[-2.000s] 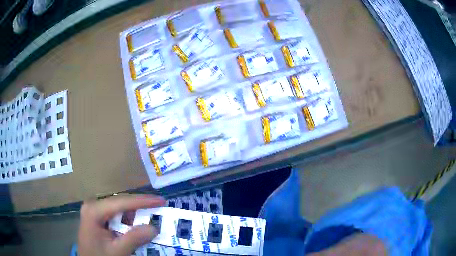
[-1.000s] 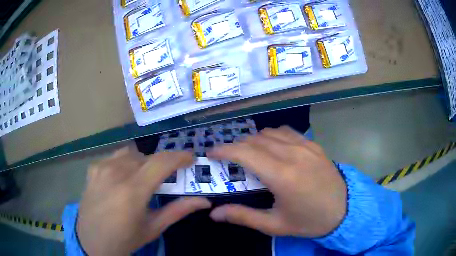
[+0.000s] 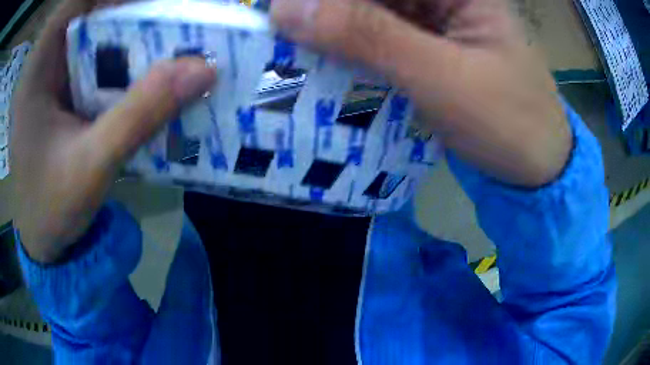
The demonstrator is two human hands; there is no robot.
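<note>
A white adhesive sheet (image 3: 228, 128) with blue print and dark square openings is held up close to the camera, bent over at its top edge. My left hand (image 3: 93, 121) grips its left side, with the thumb lying on the front face. My right hand (image 3: 442, 78) is at its upper right, fingers and thumb on the sheet, partly blurred and cut off by the top edge. The tray of cells is almost wholly hidden behind the hands and sheet.
A long printed stack of sheets (image 3: 617, 64) lies at the upper right. The edge of a white sheet with holes (image 3: 8, 107) shows at the far left. Yellow-black floor tape (image 3: 630, 191) runs at the right. My blue sleeves are at both sides.
Both hands have risen towards the camera with the sheet, which now fills the upper middle. The tray has passed out of clear view. The right hand has come to the sheet's upper right.
</note>
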